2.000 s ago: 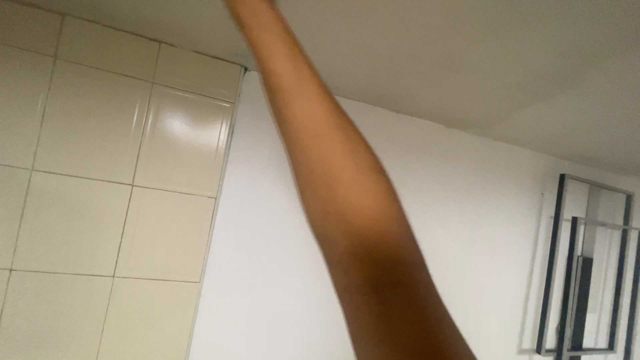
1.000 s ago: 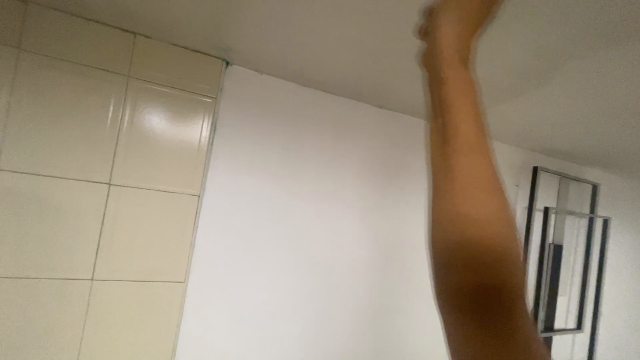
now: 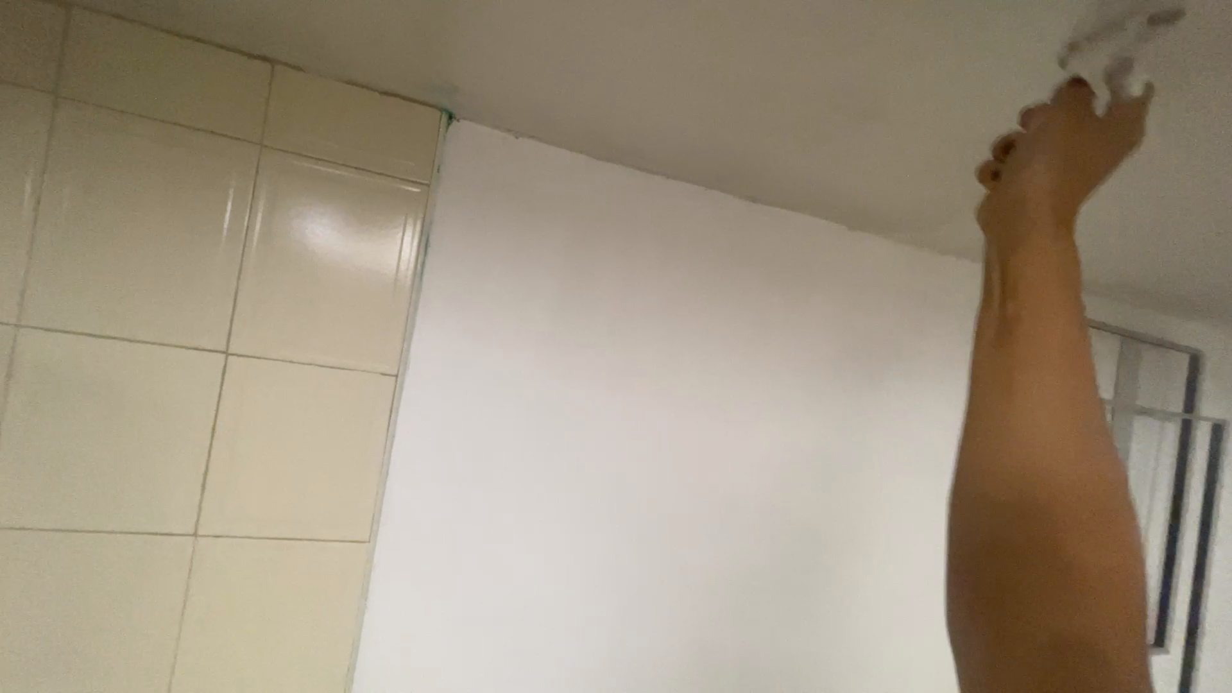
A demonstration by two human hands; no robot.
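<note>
My right hand is raised to the ceiling at the upper right, at the end of a bare forearm that rises from the lower right edge. Its fingers are curled around a crumpled white cloth or paper; blur leaves its exact kind unclear. The white piece appears against or very close to the ceiling, beside dark smudges or shadows. My left hand is out of view.
Cream glazed tiles cover the wall at left. A plain white wall meets them at a vertical edge. Behind my forearm, at right, hang overlapping dark rectangular frames.
My right arm has swung from the upper middle to the right across the ceiling. The hand, mostly cut off at the top edge before, now shows with the white piece.
</note>
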